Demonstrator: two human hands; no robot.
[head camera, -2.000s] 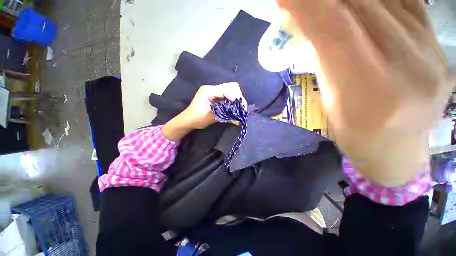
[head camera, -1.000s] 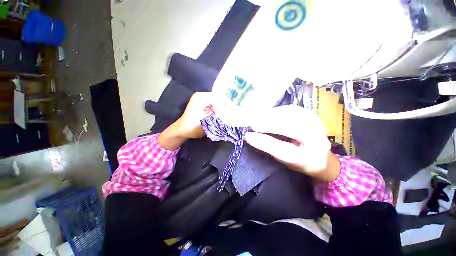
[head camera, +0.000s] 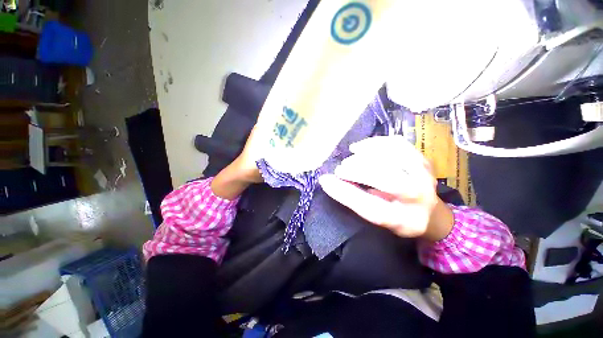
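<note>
A dark gathered bundle with pale flecks (head camera: 281, 177) hangs in front of me, with a flecked strand trailing down. My left hand (head camera: 243, 169) holds it from the left; its fingers are mostly hidden behind a white rounded bar (head camera: 311, 86). My right hand (head camera: 390, 188) is at the bundle's right side, thumb and fingers pointing at it; whether they pinch it I cannot tell. A grey-blue fabric piece (head camera: 330, 224) lies below the hands, over black cloth (head camera: 264, 264) on my lap.
Dark fabric pieces (head camera: 241, 92) lie on the pale table (head camera: 192, 59). The white sewing machine (head camera: 456, 46) is at upper right, with yellow tape (head camera: 433, 148) below it and dark cloth (head camera: 535, 178) beyond. Blue crate (head camera: 116, 284) at lower left; blue bin (head camera: 65, 44) at upper left.
My right hand has come down from close before the camera to the bundle. The view has shifted, and the white bar now covers much of my left hand and the table cloth.
</note>
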